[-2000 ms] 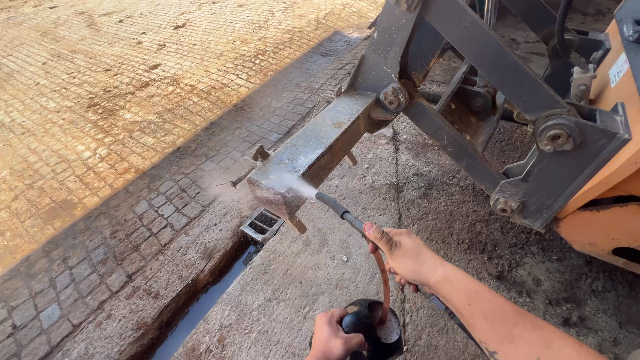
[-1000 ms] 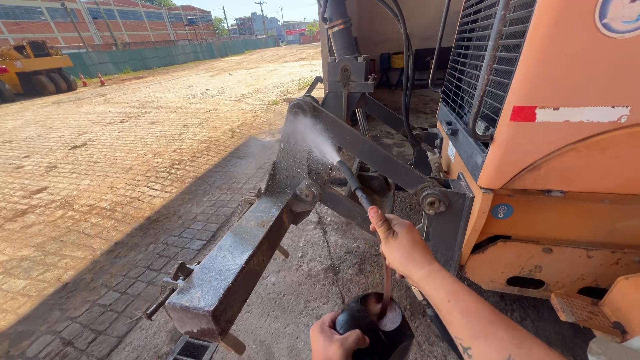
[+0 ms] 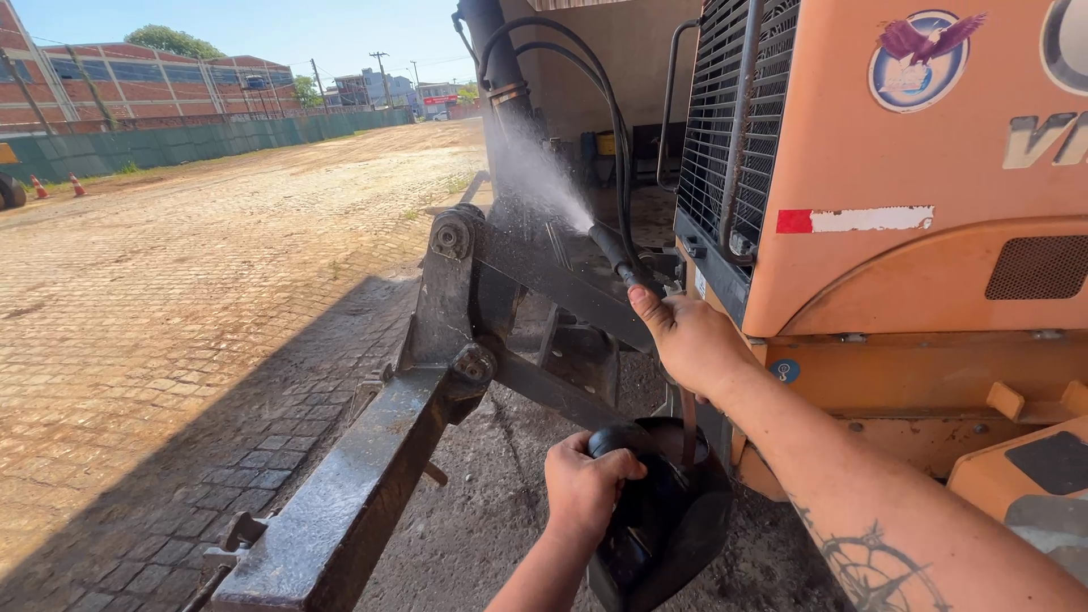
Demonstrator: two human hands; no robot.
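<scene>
My right hand (image 3: 693, 340) grips a black spray gun (image 3: 614, 251), its nozzle pointing up and left. A white mist (image 3: 544, 178) fans out from the tip over the hydraulic cylinder (image 3: 497, 76) of the orange machine's linkage. Below, my left hand (image 3: 588, 484) is closed around the handle of a dark container (image 3: 663, 518) with an open top. A reddish hose (image 3: 688, 425) runs down into that container. Left of both hands, the steel linkage arm (image 3: 552, 276) joins a wet-looking metal beam (image 3: 331, 493) at a pinned joint (image 3: 473, 364).
The orange machine body (image 3: 901, 289) with its black grille (image 3: 735, 127) stands close on the right. Black hoses (image 3: 586, 64) loop over the linkage. Cobblestone paving (image 3: 170, 297) spreads left, with traffic cones (image 3: 76, 185) and a green fence (image 3: 212, 136) beyond.
The spray has moved from the beam's near end, over the upper linkage joint, to the hydraulic cylinder. Both hands keep their holds. The view has tilted up.
</scene>
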